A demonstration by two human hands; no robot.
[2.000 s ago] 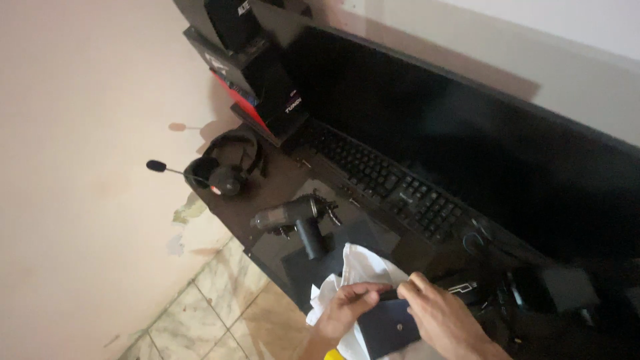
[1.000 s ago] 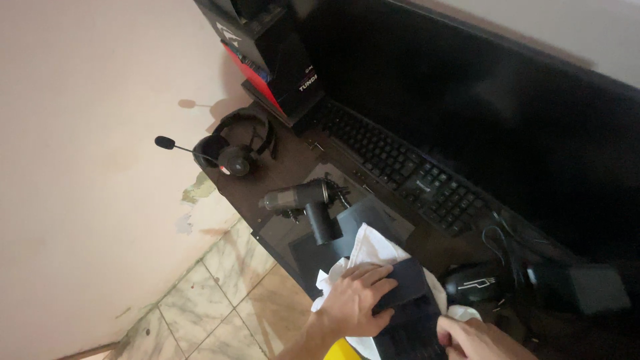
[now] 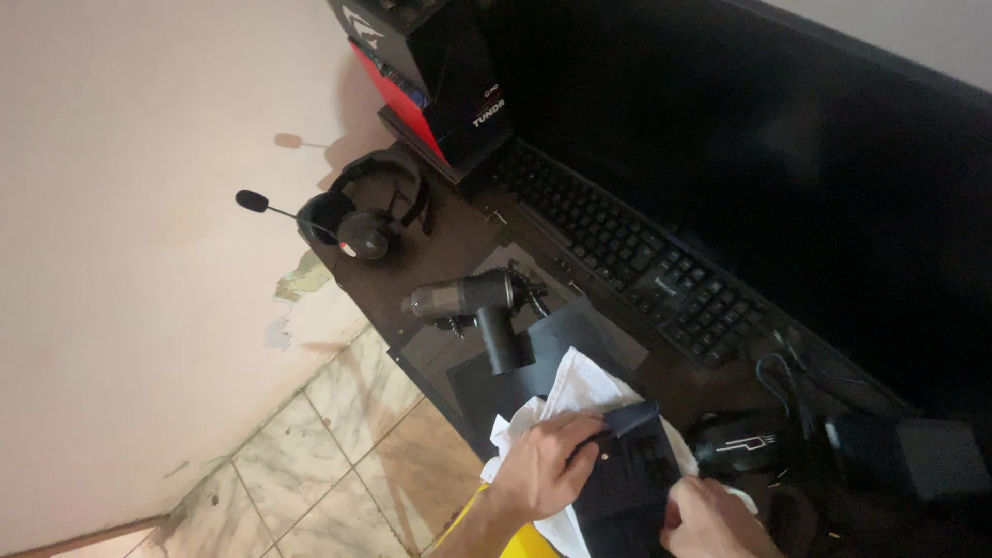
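A dark navy case or pouch (image 3: 632, 480) with a small metal stud lies over a white cloth (image 3: 585, 384) at the desk's near edge. My left hand (image 3: 546, 465) grips the upper left part of the case, beside a raised navy flap. At the lower right, my right hand (image 3: 709, 515) has its fingers curled at the case's right edge. Something yellow (image 3: 527, 542) shows under the left forearm. Just above the hands, a black handheld blower-like device (image 3: 473, 302) lies on dark flat sheets.
A black headset (image 3: 364, 225) with a boom microphone sits at the desk's left corner. Black boxes (image 3: 457, 85), one with a red side, stand behind it. A keyboard (image 3: 635, 256) runs along a large dark screen (image 3: 736, 155). A black mouse (image 3: 740, 442) and cables lie right of the hands.
My hands were close together at the case's top two seconds ago; now they are apart on its two sides. The case lies spread wider, with more of its dark inside showing.
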